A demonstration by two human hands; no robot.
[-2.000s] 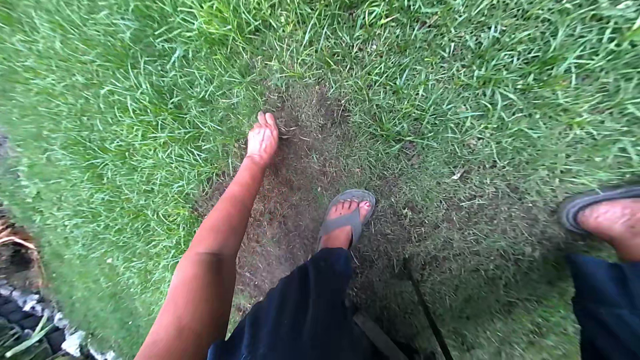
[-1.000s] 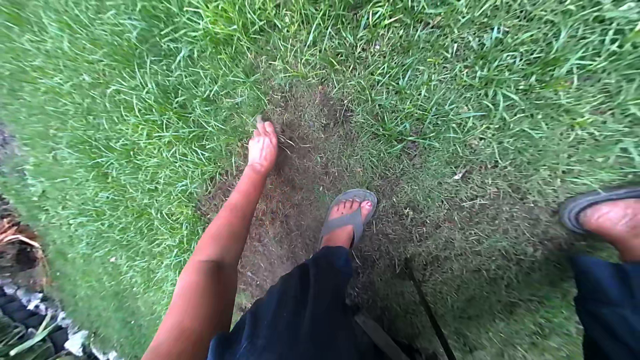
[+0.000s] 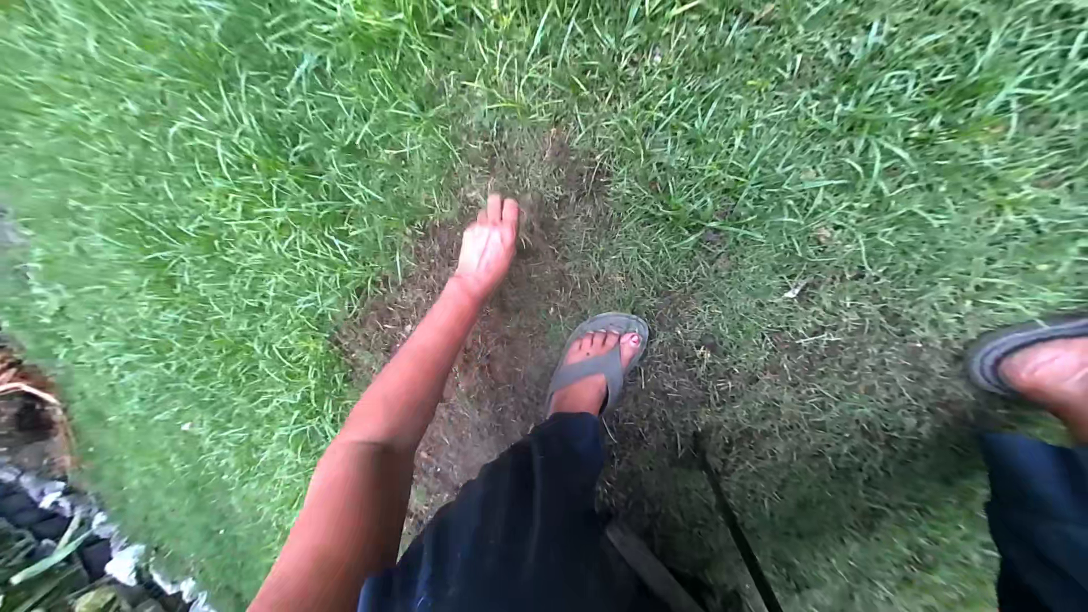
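Note:
My left hand (image 3: 489, 242) reaches down from the lower left, back of the hand up, over a worn brown patch of soil (image 3: 510, 331) in the lawn. Its fingers are partly bent and their tips blurred. A few pale dry blades show beside the fingers, but whether the hand grips them cannot be told. Longer green grass (image 3: 280, 204) lies left of and beyond the hand. My right hand is out of view. A thin dark rod or cord (image 3: 738, 527) slants up from the bottom edge, right of my left leg.
My left foot in a grey flip-flop (image 3: 599, 361) stands at the right edge of the bare patch. My right foot, in another flip-flop (image 3: 990, 361), is at the far right. Whitish stones (image 3: 127, 561) edge a bed with dark pieces and leaves at the lower left.
My left hand has moved right, from the edge of the green grass to over the brown patch. Both feet have stayed where they were.

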